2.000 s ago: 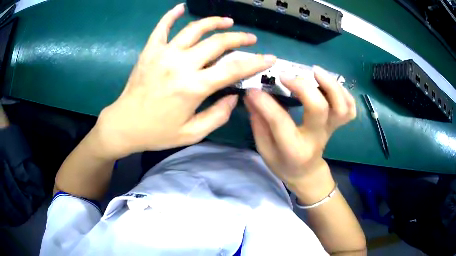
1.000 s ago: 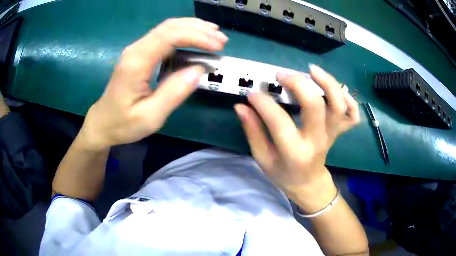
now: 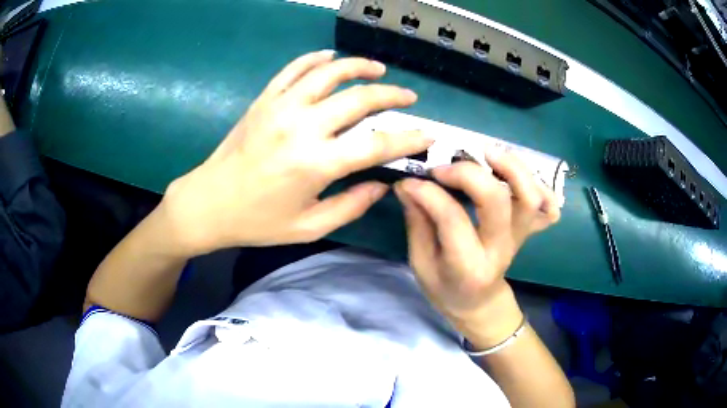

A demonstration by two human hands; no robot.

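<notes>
A pale carrier strip (image 3: 406, 125) lies in front of me on the green bench, its far edge and right end showing. Both hands cover much of it. My left hand (image 3: 275, 155) lies over its left part, index fingertip at a dark opening near the middle, thumb at the near edge, other fingers spread above. My right hand (image 3: 478, 227) has its fingers bent over the right part, with thumb and fingertips along the near edge. A dark opening shows between the two hands. Whether a small part is pinched in the fingertips cannot be told.
A dark stack of carrier strips (image 3: 454, 60) stands beyond the strip, openings on top. Another stack (image 3: 662, 179) stands at right. A slim black and silver tool (image 3: 606, 235) lies between it and my right hand. Tiny specks lie near the strip's right end. A dark sleeve (image 3: 28, 223) shows at far left.
Since one second ago, my left hand has moved right along the strip, from its left end to the middle. My right hand stays at the right part. The whole scene has shifted slightly in view.
</notes>
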